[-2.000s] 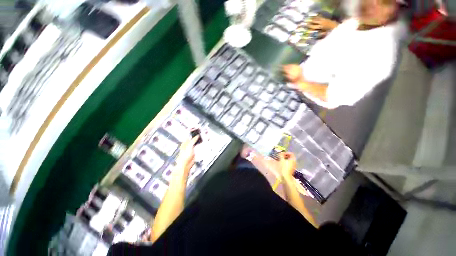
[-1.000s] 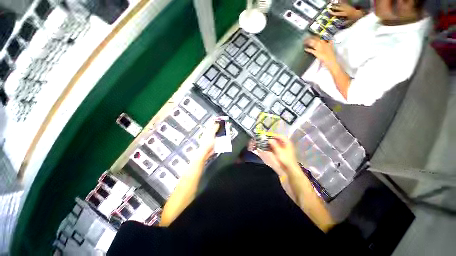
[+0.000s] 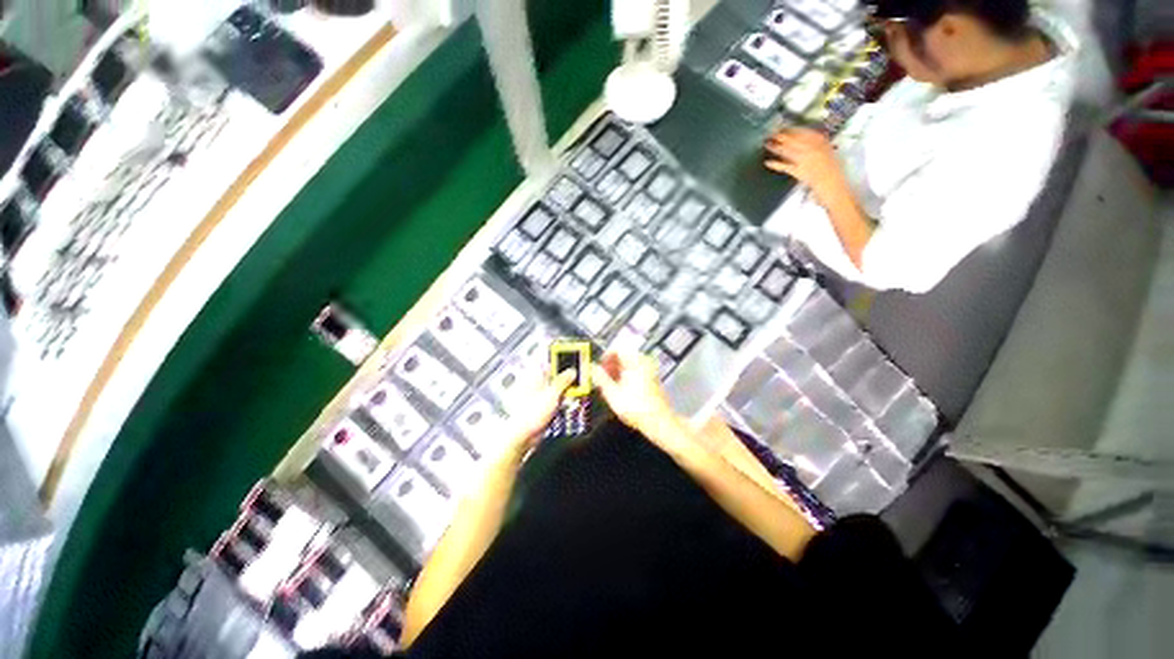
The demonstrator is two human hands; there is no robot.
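A handset with a yellow rim, a dark screen and pale keys below [image 3: 570, 366] is upright in front of my chest. My left hand [image 3: 538, 404] holds it from its left side, with the thumb over its lower screen area. My right hand [image 3: 628, 389] is at its right edge, fingers bent; whether they grip it is too blurred to tell. The blister tray of bodies [image 3: 381, 505], with white slabs in rows, lies to the left. The tray of black frames [image 3: 579, 304] lies ahead and right.
A grey empty blister tray [image 3: 830, 399] lies to my right. A single phone unit [image 3: 344, 332] is on the green belt [image 3: 277, 277]. Reddish-rimmed units [image 3: 273, 547] are at lower left. A small white fan [image 3: 640, 93] stands ahead. A person in white [image 3: 953, 161] sits ahead right.
The white body and yellow-rimmed frame, held apart in my two hands a second ago, now show as one handset in my left hand. My right hand has moved left to its edge.
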